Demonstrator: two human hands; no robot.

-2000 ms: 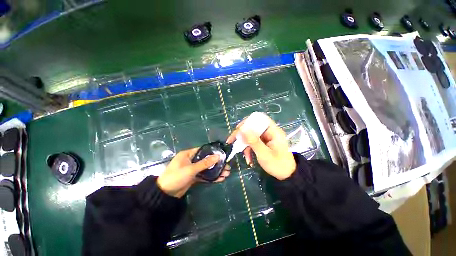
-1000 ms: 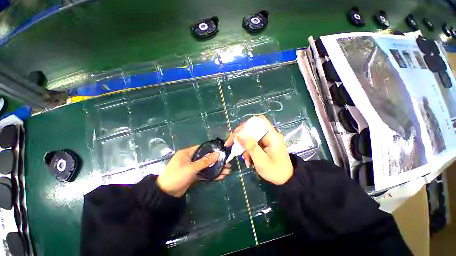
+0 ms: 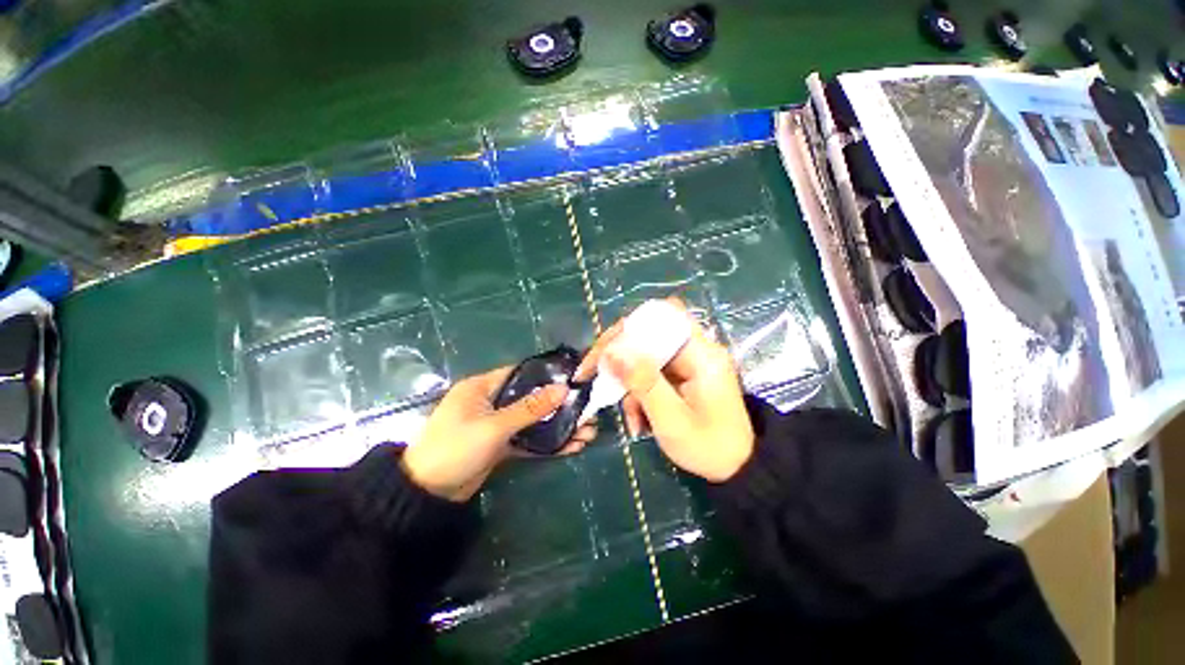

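My left hand (image 3: 471, 429) grips a round black housing (image 3: 539, 400) over the clear blister tray (image 3: 390, 370), thumb across its face. My right hand (image 3: 689, 399) holds a small white glue bottle (image 3: 650, 340), tilted down to the left with its nozzle at the housing's right edge. The nozzle tip is hard to make out between the fingers. Another black housing (image 3: 156, 418) with a pale centre ring lies on the green bench to the left.
Stacked parts trays stand at right (image 3: 832, 221) and left (image 3: 55, 520). A printed sheet (image 3: 1105, 299) with black discs covers the right stack. Beyond the blue edge (image 3: 442, 178), the green conveyor (image 3: 351, 78) carries spaced housings. A metal post (image 3: 65, 221) and cardboard (image 3: 1072, 572) stand at the sides.
The view has shifted slightly, and housings on the conveyor appear a little further right and higher. Both hands keep their hold; the nozzle has moved slightly along the housing's right edge.
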